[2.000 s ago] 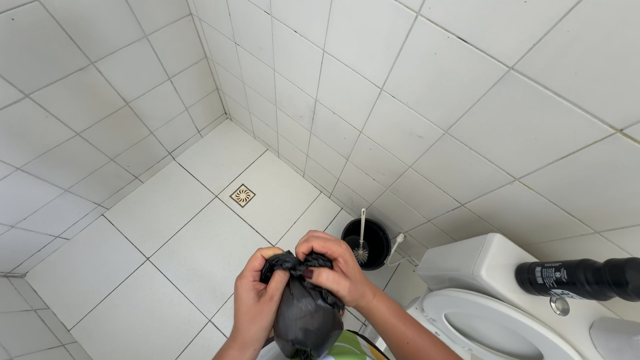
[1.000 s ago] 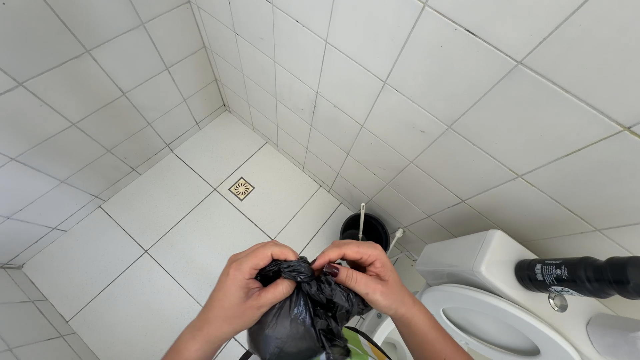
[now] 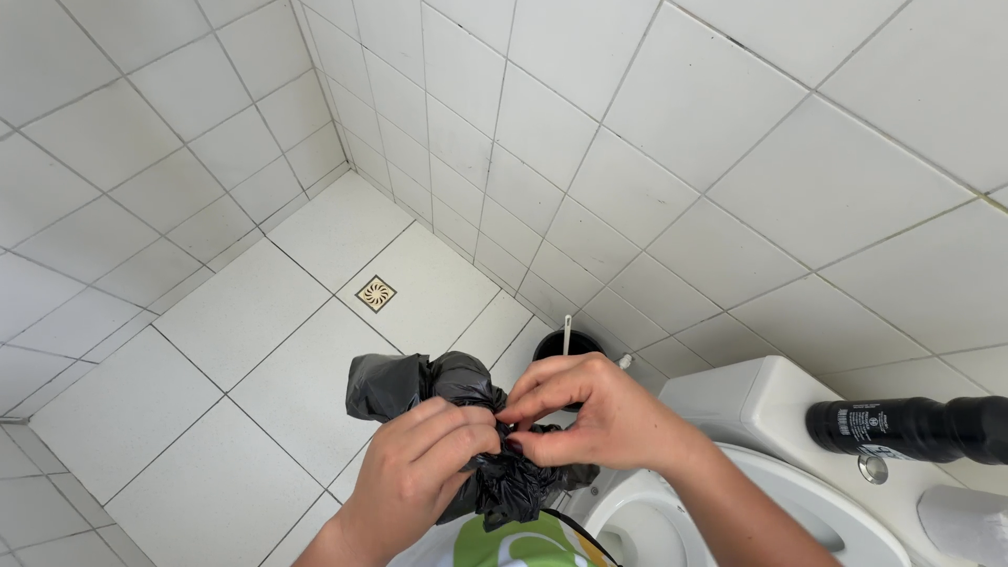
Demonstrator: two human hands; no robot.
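Both hands are at a bunched black plastic bag low in the middle of the view. My left hand grips its gathered part from the left, fingers curled over the plastic. From the right, my right hand pinches a bit of the same plastic between thumb and fingertips, close against the left fingers. One puffed part of the bag sticks out up and to the left, and crumpled folds hang below the fingers. What the bag holds, if anything, cannot be seen.
A black bucket with a white-handled brush stands by the tiled wall, partly behind my right hand. At right is a white toilet with a black bottle and a white roll on its tank. A floor drain lies ahead.
The bag hung rounded below my hands earlier; now a puffed part points up and left. My left hand has turned over the gathered plastic, and both hands have come closer together.
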